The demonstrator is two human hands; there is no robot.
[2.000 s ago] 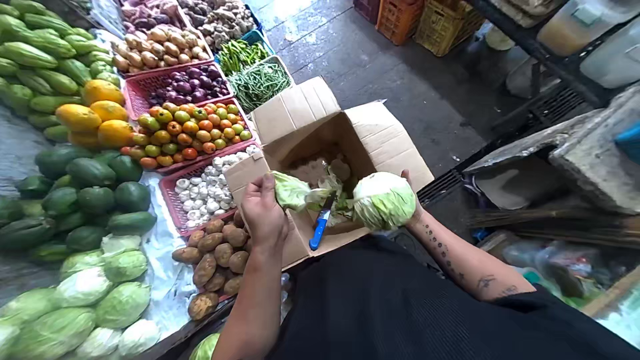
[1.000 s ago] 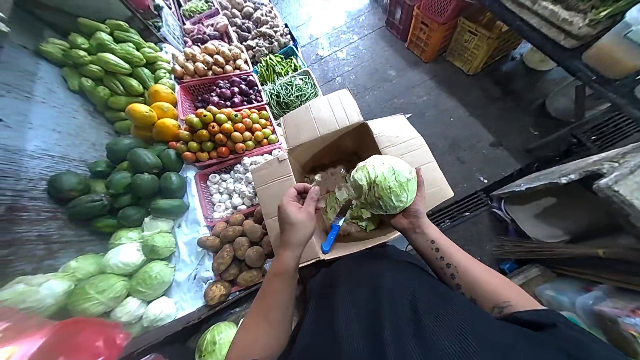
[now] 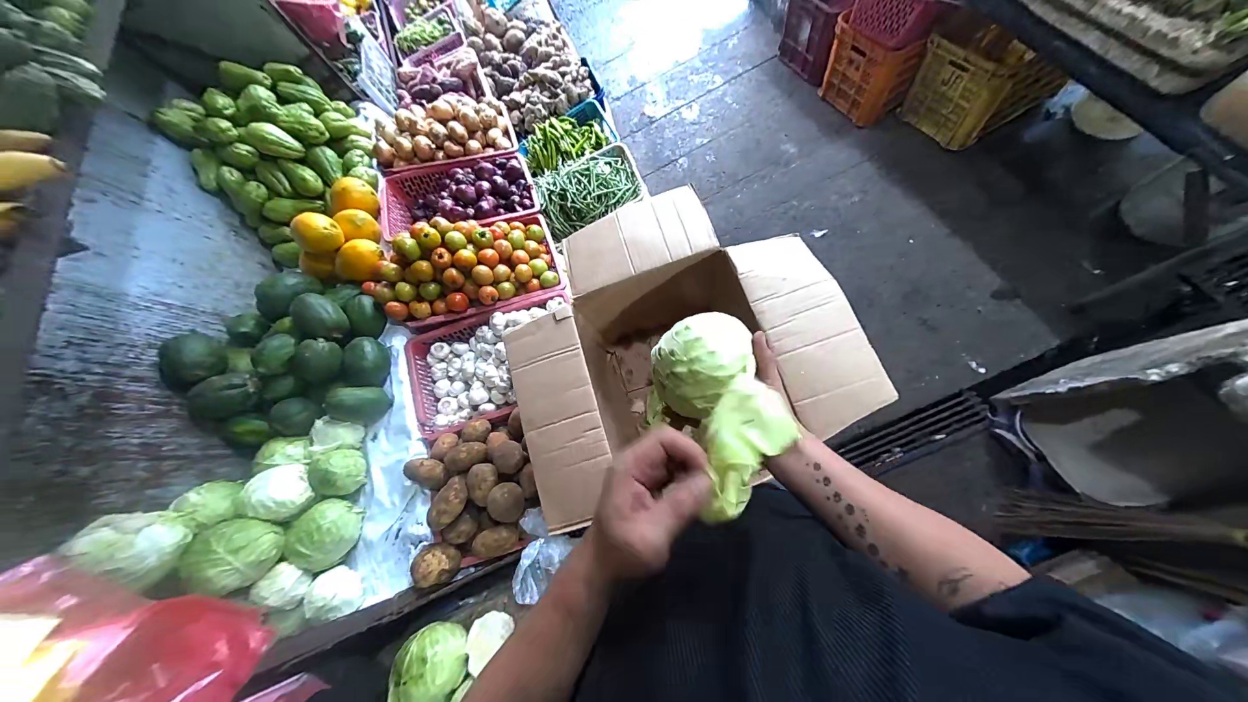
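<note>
My right hand (image 3: 770,375), mostly hidden behind leaves, holds a pale green cabbage head (image 3: 702,361) over an open cardboard box (image 3: 559,409). A loose cabbage leaf (image 3: 746,434) hangs below the head, across my right wrist. My left hand (image 3: 655,487) is at the near left of the leaf, its fingers curled and blurred; whether it grips the leaf's edge cannot be made out. Brown scraps lie inside the box. No knife shows in the present view.
Left of the box are crates of garlic (image 3: 473,375), potatoes (image 3: 481,480), tomatoes (image 3: 468,268) and red onions (image 3: 478,190). More cabbages (image 3: 234,556) lie on the stall, others (image 3: 429,663) below it. Plastic crates (image 3: 868,63) stand on the floor beyond; a metal grate (image 3: 907,424) lies right.
A large leaf now hangs loose from the cabbage by my left hand. The blue-handled knife seen earlier at the box is out of sight. The view has shifted to the left.
</note>
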